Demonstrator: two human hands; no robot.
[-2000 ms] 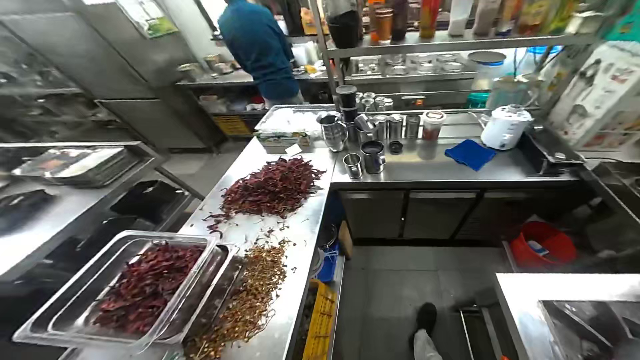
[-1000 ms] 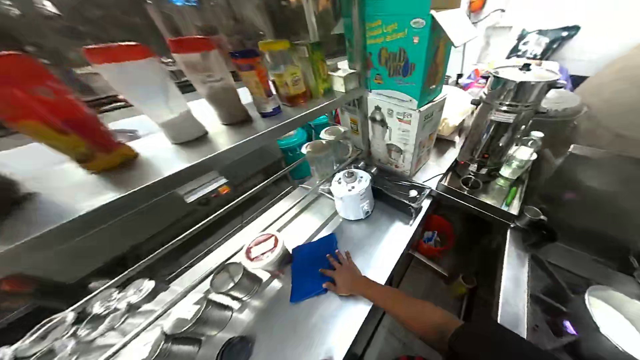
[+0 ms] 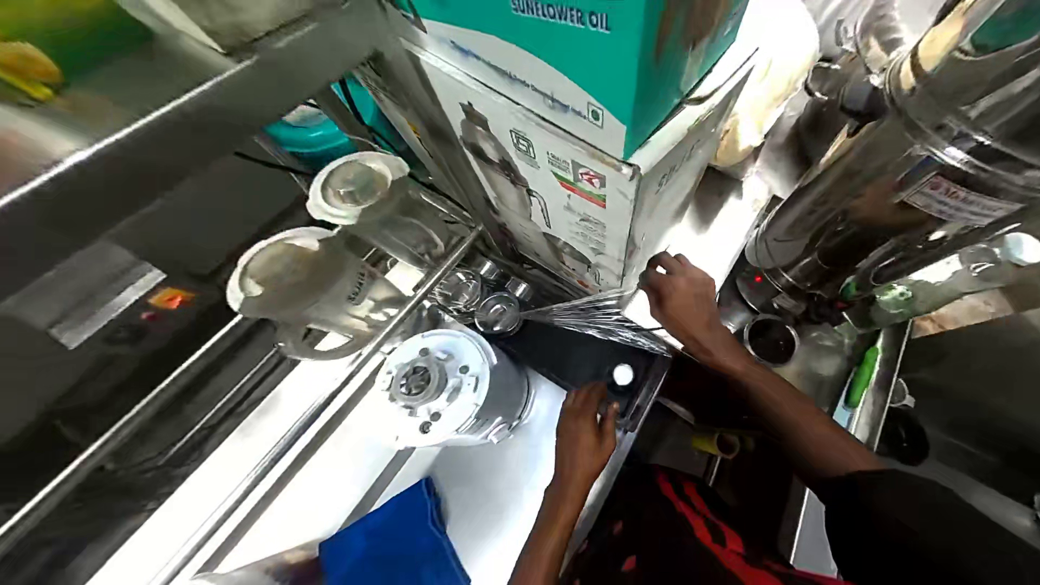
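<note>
My right hand (image 3: 684, 302) is raised at the centre right, its fingers closed on a sheet of clear plastic film (image 3: 597, 315) that stretches left toward small steel cups. Below and to the left, my left hand (image 3: 587, 431) rests its fingertips at the front edge of a black tray (image 3: 561, 353); whether it grips the edge or something small is unclear. Steel-and-clear cups (image 3: 497, 313) stand at the tray's back corner. A white mixer-grinder base (image 3: 455, 388) stands left of the tray. A folded blue cloth (image 3: 396, 540) lies on the steel counter nearer to me.
Two clear mixer jars (image 3: 317, 284) stand behind a metal rail. A printed appliance carton (image 3: 561, 195) with a green oil carton (image 3: 569, 49) on top stands behind the tray. Tall steel urns (image 3: 902, 179) and a dark cup (image 3: 770, 340) are at the right.
A hand lay on the blue cloth one second ago; now both hands are at the black tray, and my right one holds up plastic film. The view has swung closer to the mixer base.
</note>
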